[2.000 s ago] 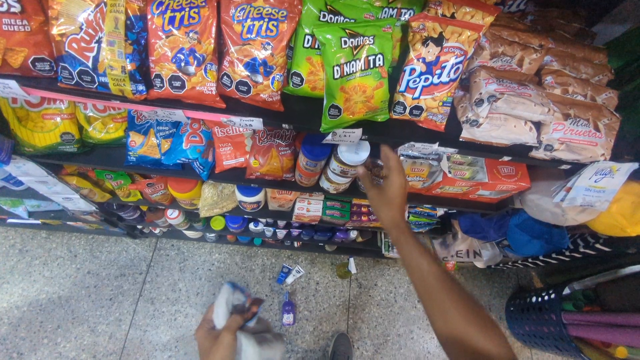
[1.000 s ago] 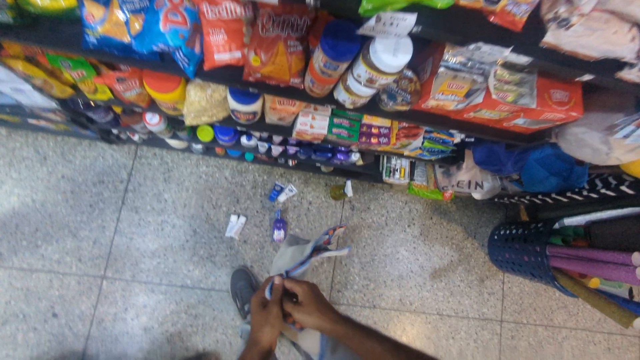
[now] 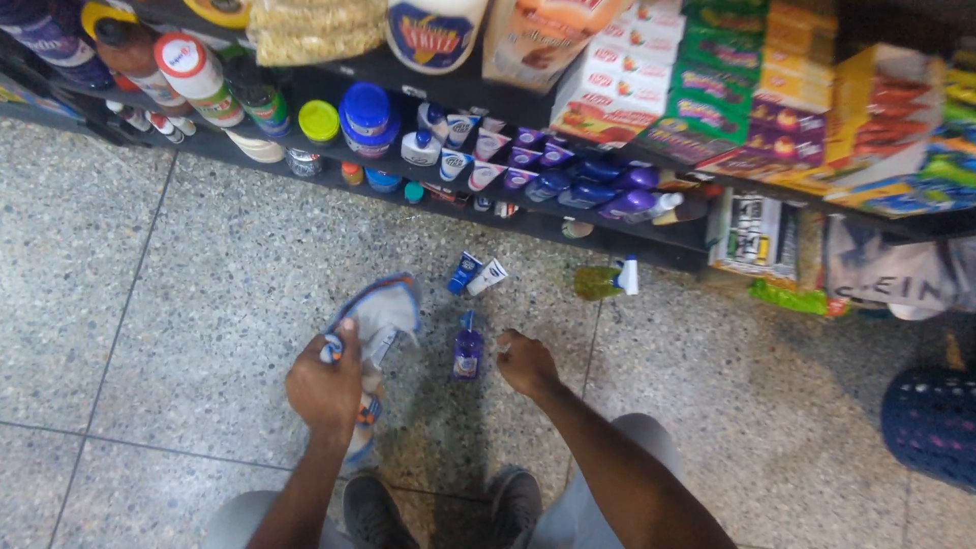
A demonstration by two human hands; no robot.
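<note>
My left hand (image 3: 326, 377) grips a white cloth (image 3: 389, 313) with blue and orange edging, bunched in the fist. Close to the cloth, partly over it, is a white tube (image 3: 381, 345); whether it lies on the floor or in the cloth I cannot tell. My right hand (image 3: 526, 362) hangs above the floor with fingers curled, and I cannot tell if anything is in them. Left of it lies a purple bottle (image 3: 467, 354). Beyond that are a blue tube (image 3: 463, 273) and a white tube (image 3: 486, 277). A spray bottle with yellow-green liquid (image 3: 598, 282) lies farther right.
Store shelves (image 3: 488, 99) cross the top, with jars, tubes and boxed sweets. Purple and dark blue bottles (image 3: 591, 191) stand on a low shelf. A dark blue basket (image 3: 930, 427) is at the right edge. My shoes (image 3: 374, 511) are on the speckled tile floor.
My right hand was up at the jars on the shelf, then came down to meet my left hand at the cloth. Now the hands are apart. The view has tilted down to the floor.
</note>
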